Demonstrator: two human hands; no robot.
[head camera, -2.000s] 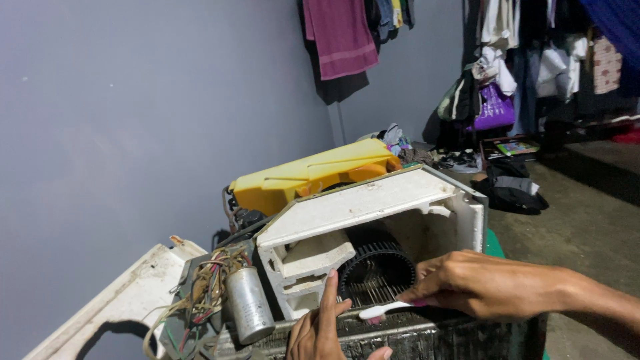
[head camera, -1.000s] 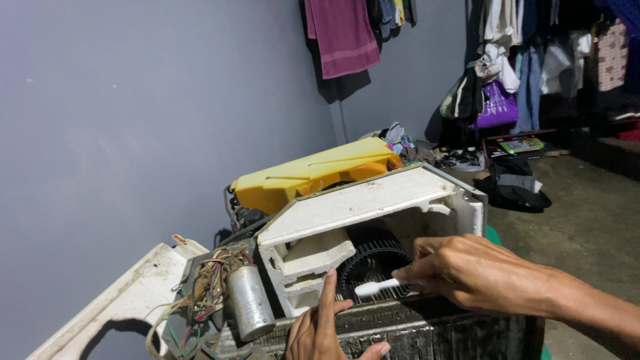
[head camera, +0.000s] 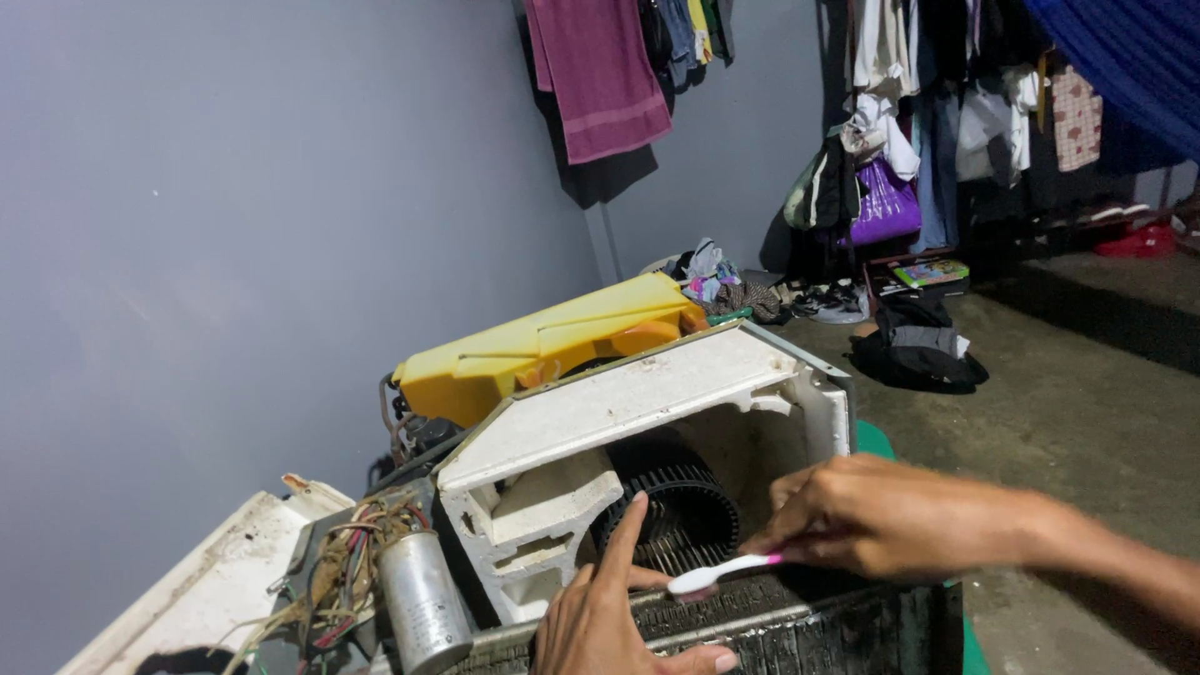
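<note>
A white and pink toothbrush (head camera: 717, 572) is held in my right hand (head camera: 853, 520), its head low over the front rim of the black blower wheel (head camera: 689, 520). The wheel sits inside a white foam housing (head camera: 619, 394) of an opened air conditioner unit. My left hand (head camera: 605, 609) rests at the front, its index finger raised against the wheel's left side and its thumb out over the dark finned coil (head camera: 797, 628). It grips nothing that I can see. Whether the bristles touch the coil or wheel is unclear.
A metal capacitor (head camera: 424, 600) and tangled wires (head camera: 352, 562) lie left of the housing, beside a loose white foam panel (head camera: 206, 581). Behind stands a yellow plastic casing (head camera: 553, 337). A black bag (head camera: 919, 356) lies on the floor.
My right hand has brought the toothbrush head down and left from inside the wheel's opening to its front edge. My left hand stays nearly in place.
</note>
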